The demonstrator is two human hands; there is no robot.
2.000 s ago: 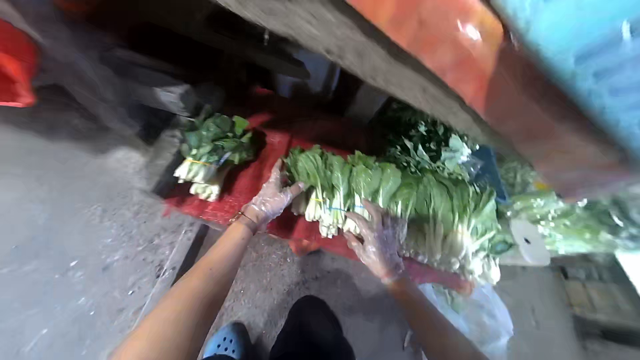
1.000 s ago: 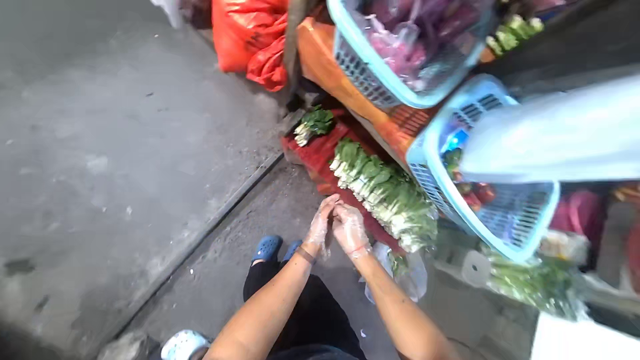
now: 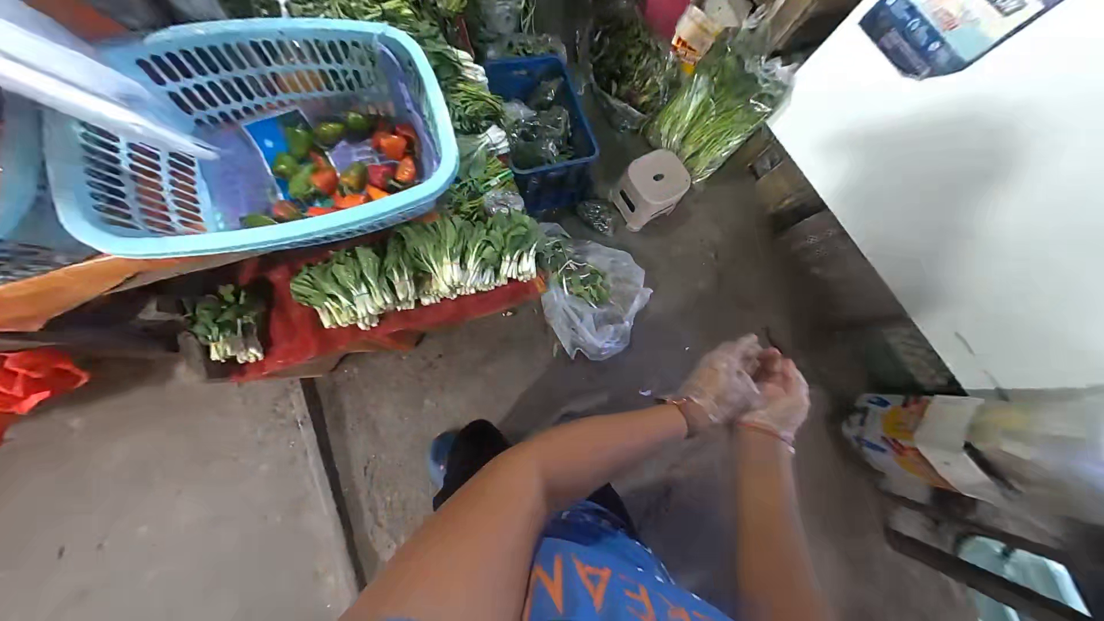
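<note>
My left hand (image 3: 724,378) and my right hand (image 3: 779,395), both in clear plastic gloves, are held together over the concrete floor at right of centre. Their fingers curl and touch; whether something small lies between them is hidden. Bunches of leafy greens with white stems (image 3: 423,267) stand in a row on a red cloth (image 3: 285,323), left of and above my hands. A smaller bunch of greens (image 3: 228,326) lies at the cloth's left end. A clear plastic bag (image 3: 595,319) with some greens sits on the floor beside the row, nearer my hands.
A light blue plastic basket (image 3: 302,226) holds red and green peppers (image 3: 345,177). Beyond the row are a dark blue crate (image 3: 556,185) and a small beige stool (image 3: 653,185). A white tabletop (image 3: 949,198) stands at right, with a printed bag (image 3: 918,440) below it. A red bag (image 3: 39,379) lies far left.
Two seconds ago my hands were apart on the bunches of greens; one second ago they were together just below the row. They are now farther right, still together. The view has swung right.
</note>
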